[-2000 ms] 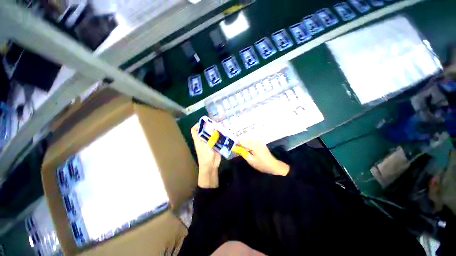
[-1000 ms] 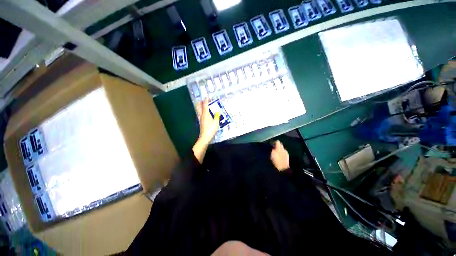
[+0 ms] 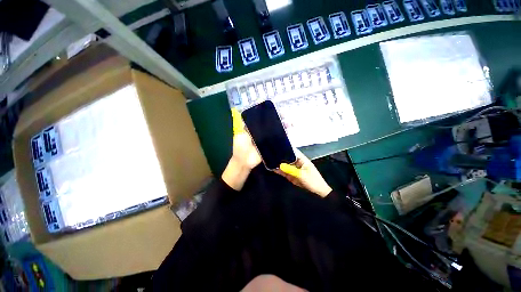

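A black, phone-like slab with rounded corners is held tilted above the blister tray's near left part. My left hand is along its left side, with a yellow finger cot pointing up beside it. My right hand grips its lower right corner, a yellow-covered thumb at the edge. The blister tray lies on the green bench, with small pale inserts in rows; the slab and my left hand hide part of it.
An open carton with panels and a white sheet stands at left. Printed panels line the green belt, with dark housings beyond. A shiny white bagged sheet lies right of the tray. Cables and blue equipment are at right.
The printed panel that was in my left hand no longer shows; the black slab is in my hands instead. My right hand has come up from near my lap to the slab.
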